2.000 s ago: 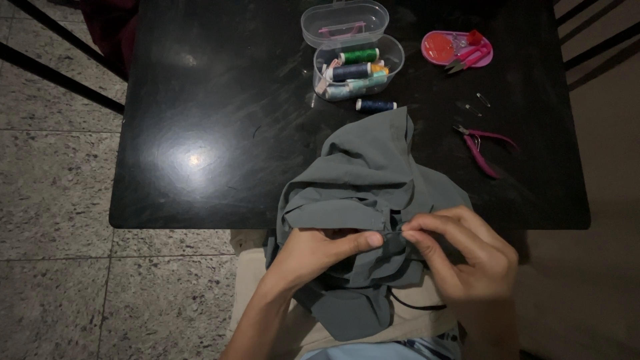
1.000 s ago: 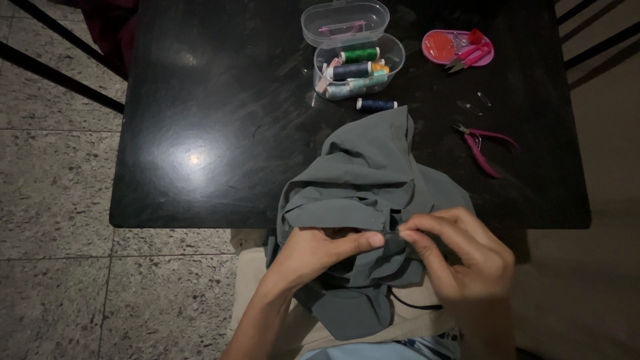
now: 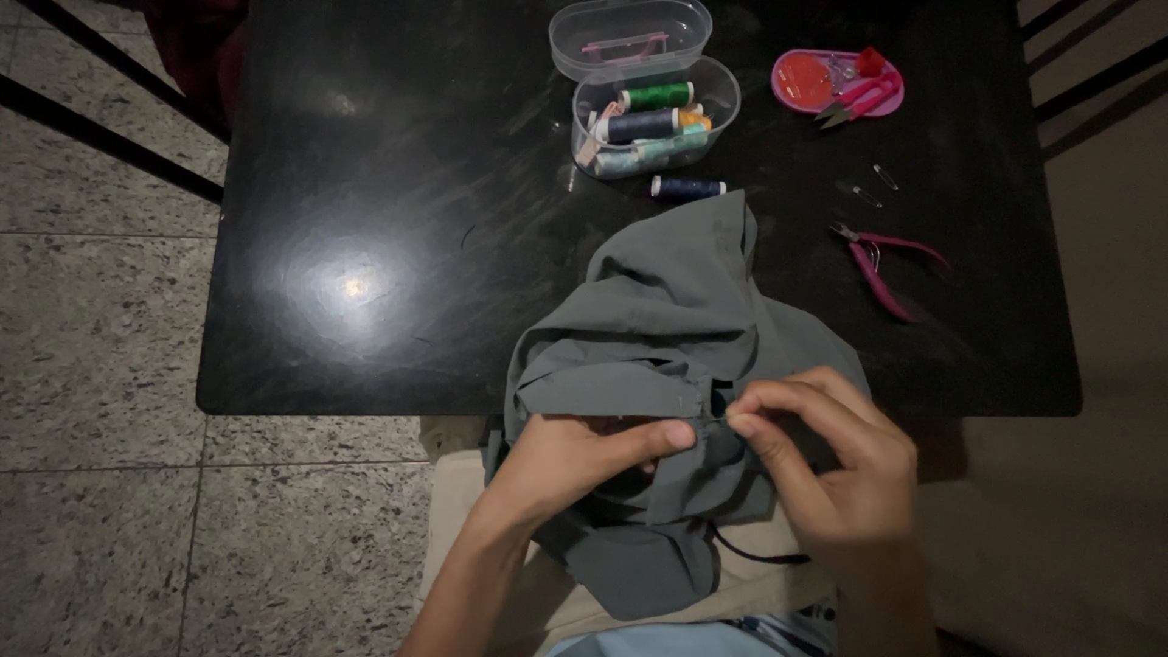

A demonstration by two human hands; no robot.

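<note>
A grey cloth garment lies bunched over the near table edge and hangs down onto the lap. My left hand grips its folds from the left, thumb on top of a seam. Just right of that thumb, my right hand has thumb and forefinger pinched together at the seam, beside a small dark gap in the cloth. Whether a needle or thread is between those fingertips cannot be made out. A dark cord emerges below the cloth.
On the black table stand an open clear plastic box of thread spools, a navy thread spool, a pink tray with small pink-handled snips, two safety pins and pink-handled nippers. Dark chair bars show at both sides.
</note>
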